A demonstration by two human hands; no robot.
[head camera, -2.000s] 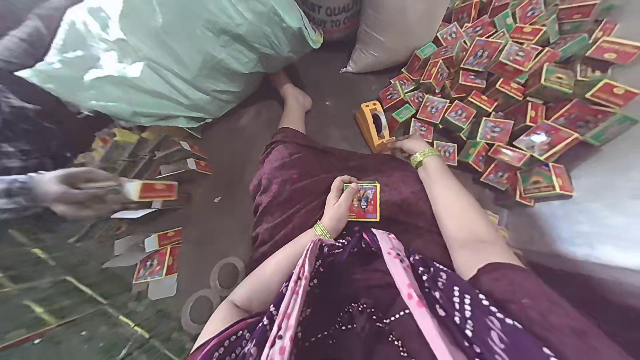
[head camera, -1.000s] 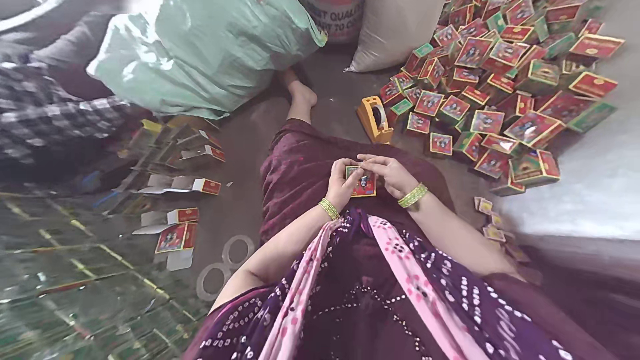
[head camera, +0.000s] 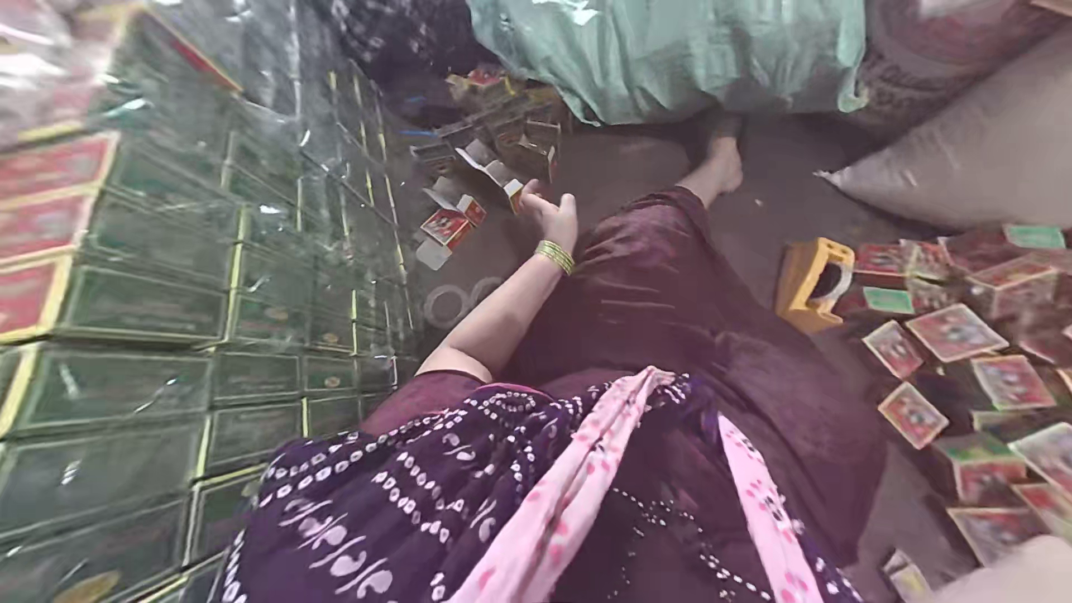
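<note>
My left hand, with gold bangles at the wrist, reaches out past my knee with its thumb and fingers apart. Its fingertips are beside a small red-and-white carton with raised flaps; whether they touch is unclear. Left of that lies a red printed carton with white flaps. At the lower right corner only a blurred piece of my right arm shows; the right hand is out of view. A yellow tape dispenser stands on the floor right of my leg. Beside it lie many small red-and-green boxes.
A tall wall of stacked green boxes under clear film rises on the left. A pale green plastic sack lies ahead, with a whitish sack at the right. Rolls of tape lie on the floor near my left forearm.
The small red box I held with both hands over my lap is no longer seen there. My left hand has moved out to the left cartons; my right arm has gone to the right. The view has swung left.
</note>
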